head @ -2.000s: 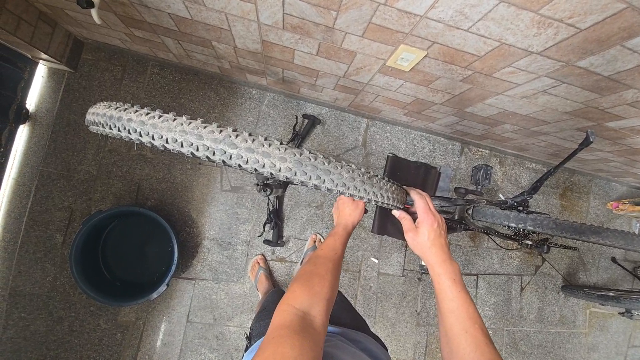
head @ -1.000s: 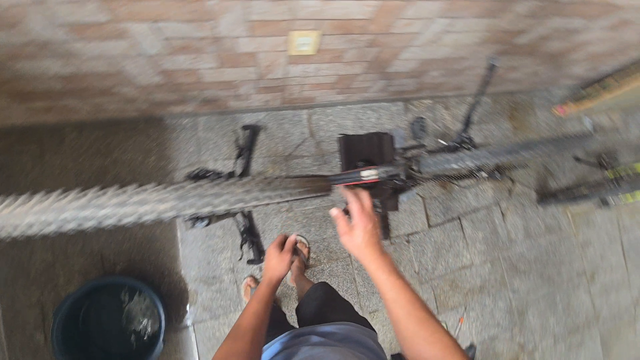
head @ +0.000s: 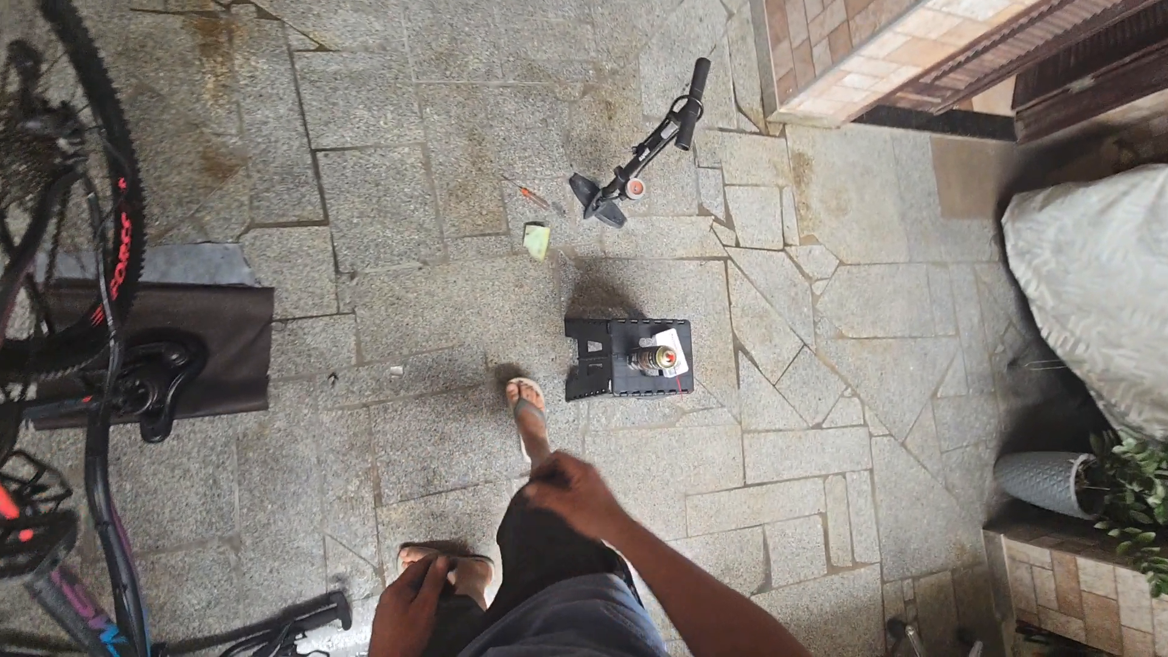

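My left hand (head: 411, 604) hangs near my left knee with its fingers bent. Over my right knee is my right hand (head: 573, 495), its fingers curled; I make out no object in either hand, and their undersides are hidden. Beyond my feet a black plastic folding step stool (head: 598, 374) bears an aerosol can (head: 646, 358) and a small white item (head: 672, 342). A black bicycle floor pump (head: 643, 151) is farther off. Between stool and pump lie a yellow-green sponge or cloth (head: 537, 240) and a thin orange-handled tool (head: 537, 197).
At the left edge a bicycle (head: 114, 392), with its knobby tire, stands over a dark brown mat (head: 224, 338). A covered object (head: 1095, 265) and a grey planter (head: 1045, 484) are at right. A tiled wall corner (head: 808, 87) juts in at upper right.
The view has swung far to the right, from the bicycle to the stool and pump. My right hand, by the bicycle's wheel before, is now at my knee.
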